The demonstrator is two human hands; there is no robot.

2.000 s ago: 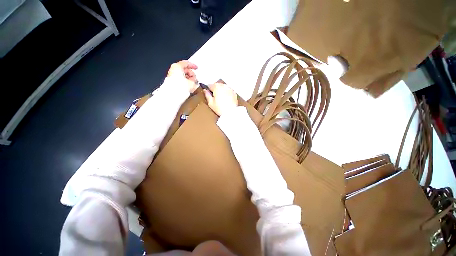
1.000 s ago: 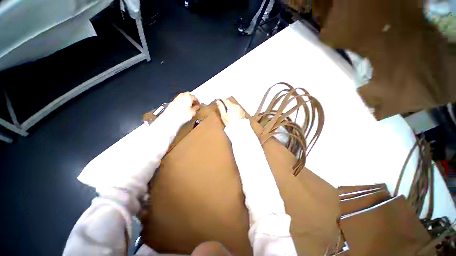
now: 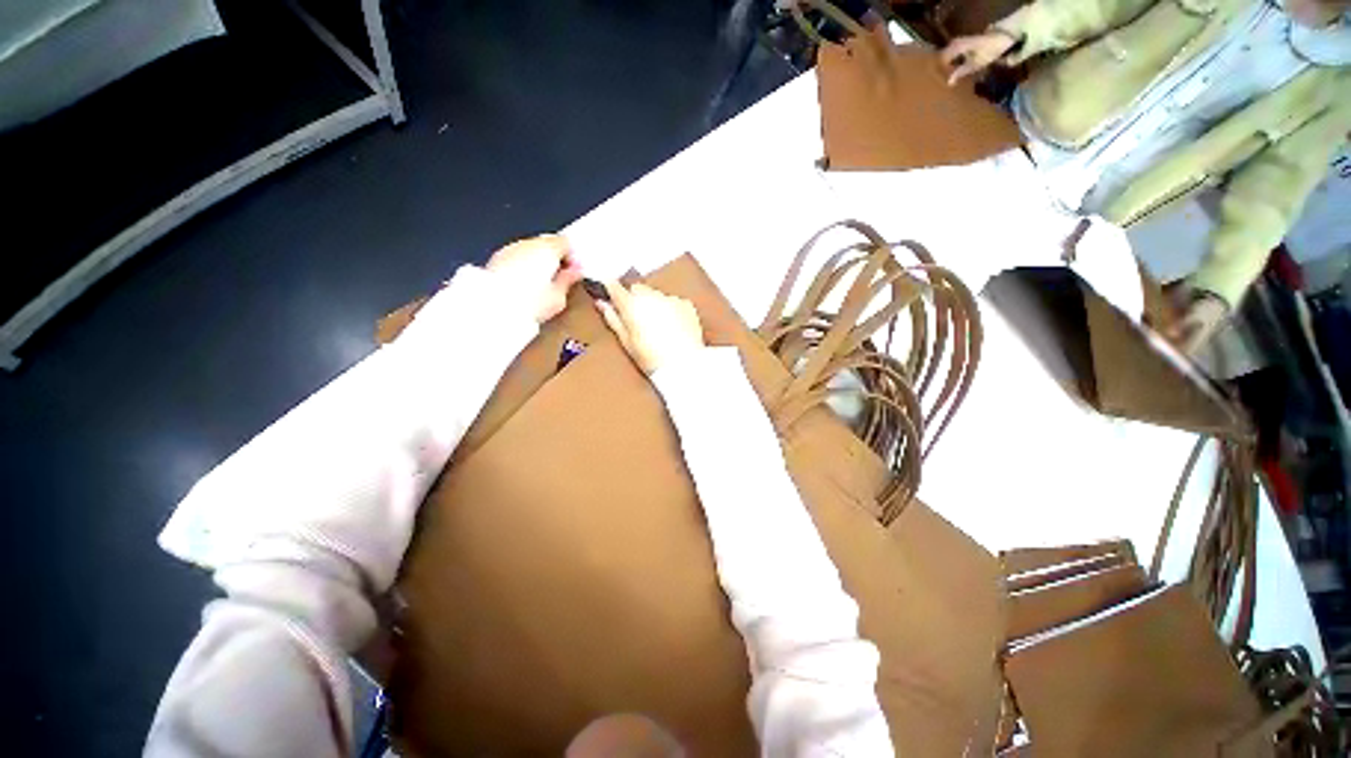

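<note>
A large flat tan-brown bag panel [image 3: 578,548] lies under both my forearms, overlapping other brown pieces. A small dark label [image 3: 572,351] shows near its upper left edge. My right hand [image 3: 655,323] is closed around small dark thread snips [image 3: 596,289] at the far end of the panels. My left hand [image 3: 536,274] is just left of them, fingertips pinched together near the tip; what they pinch is too small to tell.
Looped brown handles [image 3: 889,326] stand right of the panel on the white table [image 3: 711,185]. Stacked brown pieces [image 3: 1141,674] lie at lower right. Another person [image 3: 1171,119] across the table handles brown panels [image 3: 904,111]. A metal-framed stand [image 3: 193,222] is at upper left.
The other person's arms have come into view, with the large brown sheet at upper right gone and separate brown pieces there. My hands stay close together at the panels' far end; the view has shifted.
</note>
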